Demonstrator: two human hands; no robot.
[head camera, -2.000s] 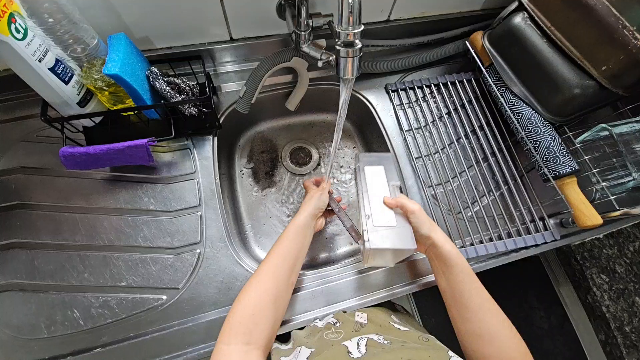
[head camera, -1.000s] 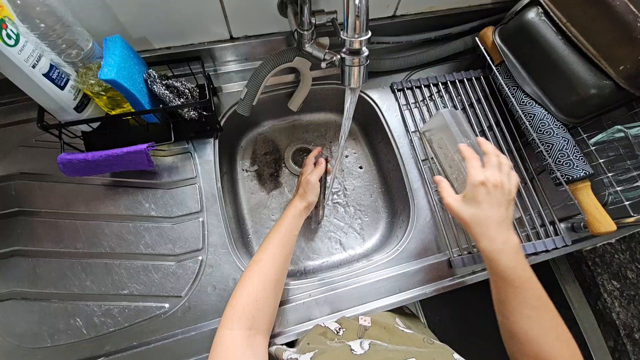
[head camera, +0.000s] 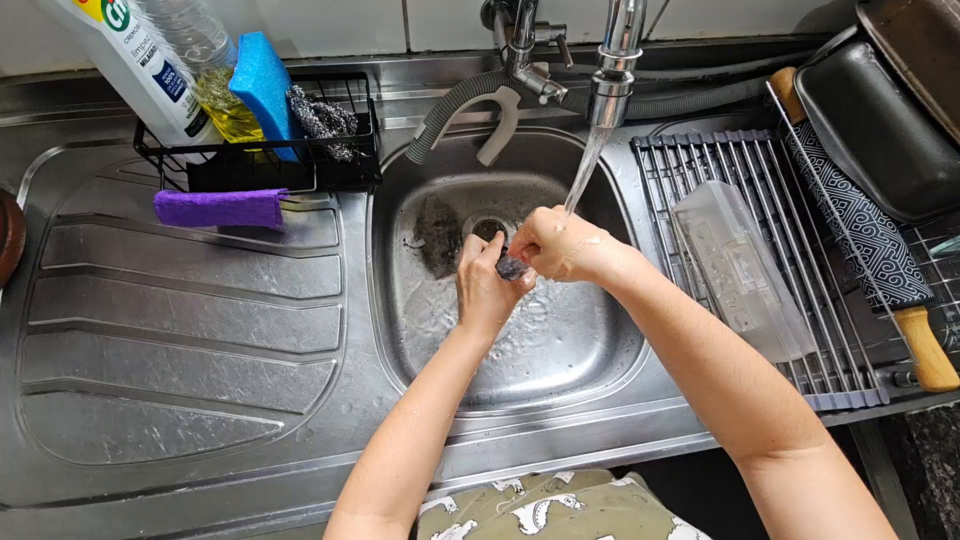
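Over the stainless steel sink (head camera: 577, 330), my left hand (head camera: 487, 281) grips a small dark, see-through piece (head camera: 511, 267), largely hidden by the fingers. My right hand (head camera: 555, 244) is against it, its curled fingers touching the piece at the upper right. Water runs from the chrome faucet (head camera: 611, 94) onto the back of my right hand. A clear plastic container (head camera: 742, 270), wet with drops, lies on the roll-up drying rack (head camera: 832, 330) to the right.
A black wire caddy (head camera: 349, 169) at the back left holds a cleaner bottle (head camera: 142, 75), a blue sponge (head camera: 262, 90) and a steel scourer (head camera: 322, 124). A purple cloth (head camera: 217, 208) hangs in front. A rolling pin (head camera: 862, 217) and dark pans (head camera: 877, 127) stand far right.
The plastic container, in my right hand two seconds ago, lies on the drying rack. My right hand has let it go and moved left to my left hand under the faucet.
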